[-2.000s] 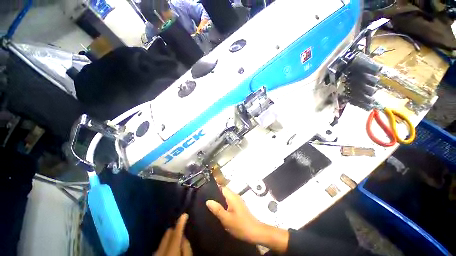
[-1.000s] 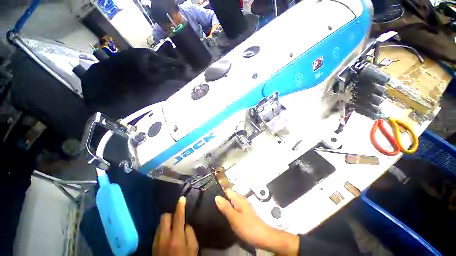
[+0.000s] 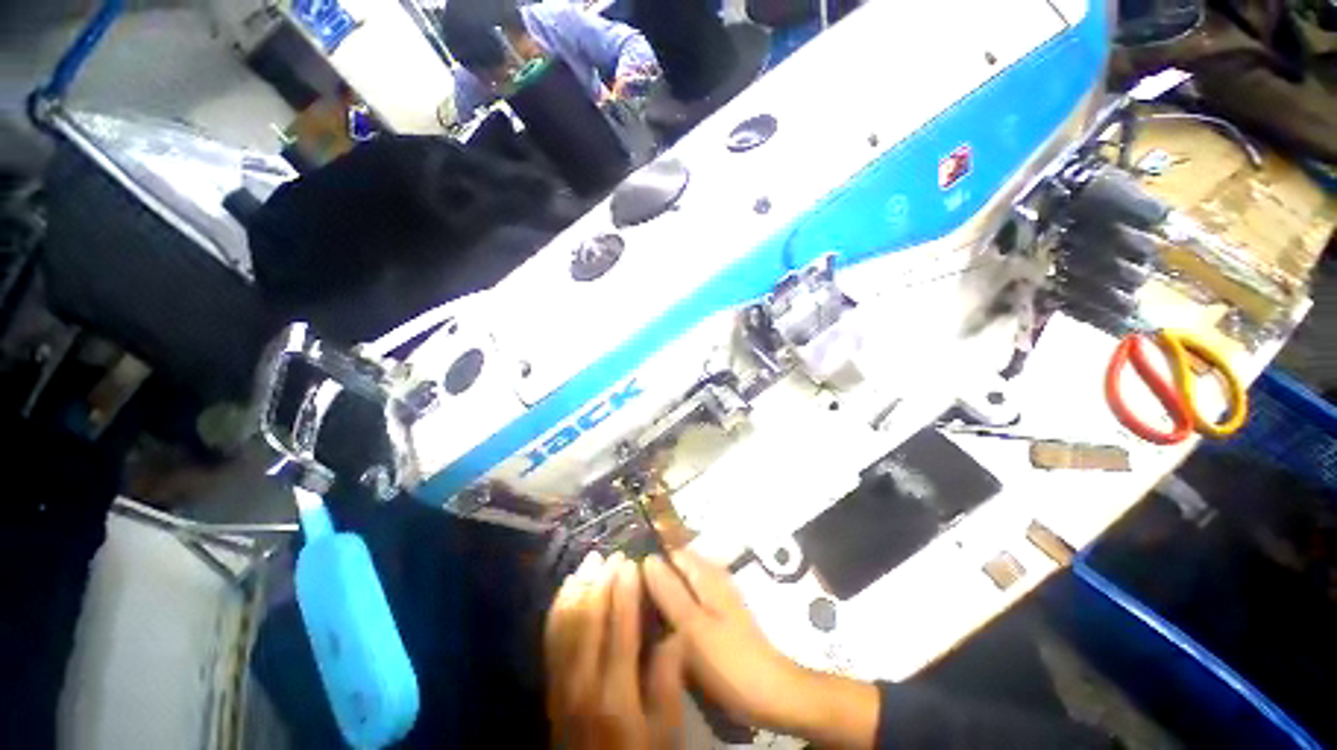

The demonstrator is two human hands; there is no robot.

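Note:
Black cloth [image 3: 477, 601] lies under the left end of the white and blue sewing machine [image 3: 704, 315] and hangs towards me. My left hand [image 3: 604, 652] lies on the cloth just in front of the needle area [image 3: 609, 520], fingers forward and close together. My right hand [image 3: 741, 645] is right beside it, touching or nearly touching, with its fingers by the cloth's edge. The fingertips and the cloth between the hands are partly hidden, so I cannot tell whether they pinch it. The presser foot is blurred.
A light-blue paddle-shaped lamp [image 3: 356, 637] hangs at the left. Red and yellow scissors [image 3: 1177, 387], a black flat rectangle [image 3: 902, 513] and small brown strips [image 3: 1081, 456] lie on the table. A blue crate [image 3: 1173, 637] stands right. A person [image 3: 565, 52] sits behind.
My left hand has moved right and forward, up against my right hand near the needle area. The fingers of both hands are now close together. The view has shifted slightly.

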